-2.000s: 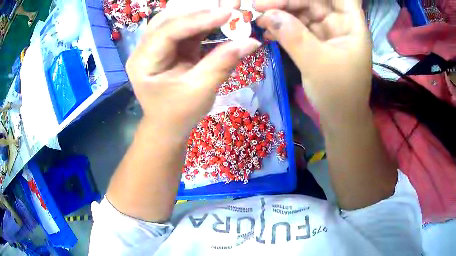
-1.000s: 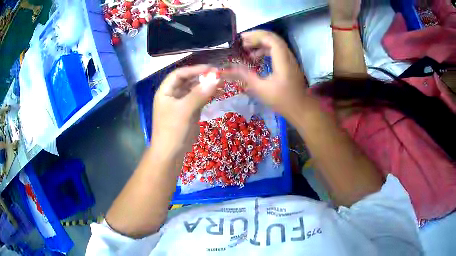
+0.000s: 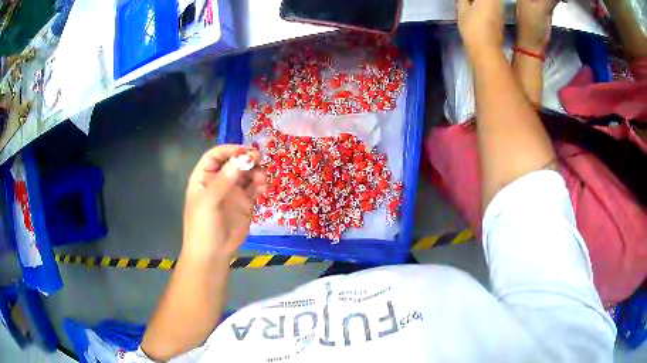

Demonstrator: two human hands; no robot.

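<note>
My left hand [image 3: 223,195] is raised beside the left edge of a blue crate [image 3: 323,248]. Its thumb and fingertips pinch a small white piece with red on it [image 3: 245,162]. The crate holds two heaps of small red-and-white figurines [image 3: 323,177], with a strip of white liner [image 3: 326,125] between them. My right hand [image 3: 484,21] reaches far forward to the table at the top right. Its fingers are cut off by the top edge, so its grip cannot be told.
A phone [image 3: 344,10] lies on the table edge beyond the crate. Another person's hand with a red bracelet [image 3: 533,32] is just right of my right hand. That person sits at the right in a red top. A white tray [image 3: 202,46] with a blue box is at the upper left.
My hands have moved apart: the left came back to the crate's left side with a piece, the right reached up and right. The view has shifted, showing more of the crate.
</note>
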